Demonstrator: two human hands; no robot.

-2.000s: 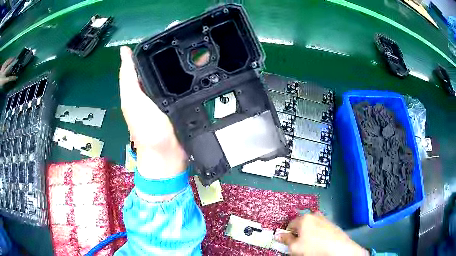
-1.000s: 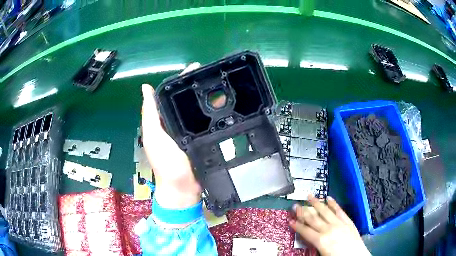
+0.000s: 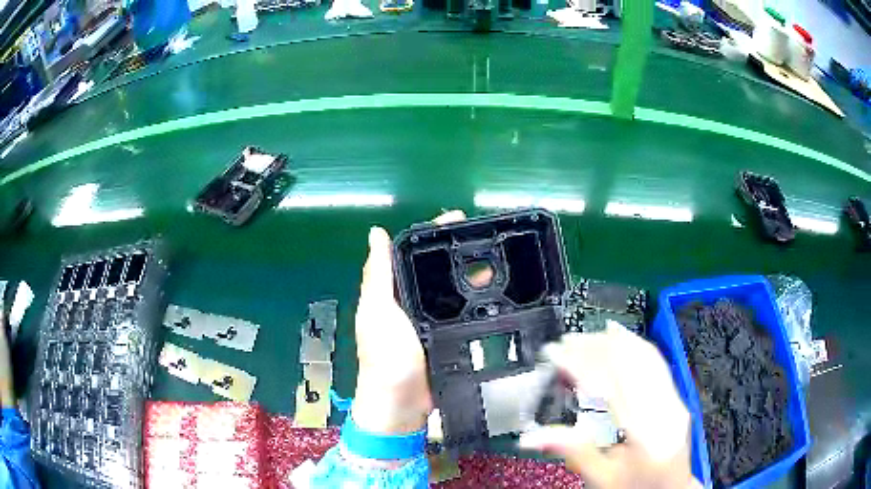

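My left hand (image 3: 393, 349) holds a black camera housing (image 3: 456, 368) upright from its left side, open interior towards me. The housing has two dark windows around a round hole, a small lower opening and a silver plate (image 3: 506, 401) in its lower section. My right hand (image 3: 626, 406) is blurred over the housing's lower right. A small dark piece, likely a pad (image 3: 556, 399), shows between its thumb and fingers. Whether the piece touches the housing cannot be told. A blue bin (image 3: 669, 329) heaped with dark pads (image 3: 735, 382) stands at the right.
Other housings (image 3: 241, 186) (image 3: 766, 205) lie across the green surface. Metal plates (image 3: 210, 327) lie at left, with stacked plates (image 3: 606, 298) behind my right hand. A clear blister tray (image 3: 91, 358) and red bubble wrap (image 3: 202, 444) are at left. Part of a person's arm shows at the left edge.
My right hand has risen from the near-edge plates to the housing, now with a dark piece at its fingers. The view has tilted up; the held housing appears lower and further right.
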